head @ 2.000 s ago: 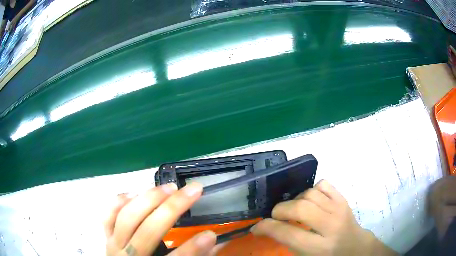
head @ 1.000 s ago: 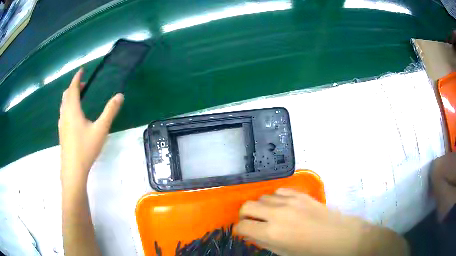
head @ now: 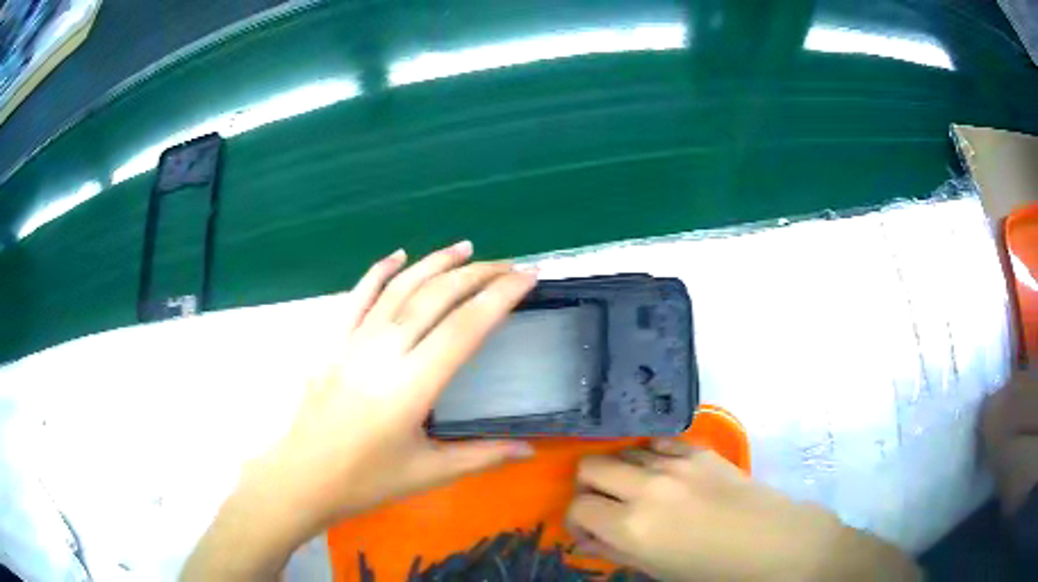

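A black phone middle frame (head: 643, 358) lies flat on the white covering just behind the orange parts tray (head: 455, 504). My left hand (head: 393, 381) lies over its left end, fingertips at the far edge and thumb at the near edge. My right hand (head: 655, 500) is over the tray's right part with fingers curled together; whether a key is pinched there cannot be told. A pile of black side keys (head: 501, 560) lies at the tray's near side, cut off by the picture's edge. Another middle frame (head: 209, 227) lies on the green belt at the left.
The green conveyor belt (head: 455, 171) runs across beyond the white bench covering (head: 842, 330). At the right edge are a cardboard piece (head: 1007, 159), a second orange tray (head: 1024, 267) and another person's hand (head: 1013, 432). A pale-edged stack is at the top left.
My left hand has let go of one middle frame, which now lies on the belt, and has come back onto the frame behind the tray. My right hand remains over the tray.
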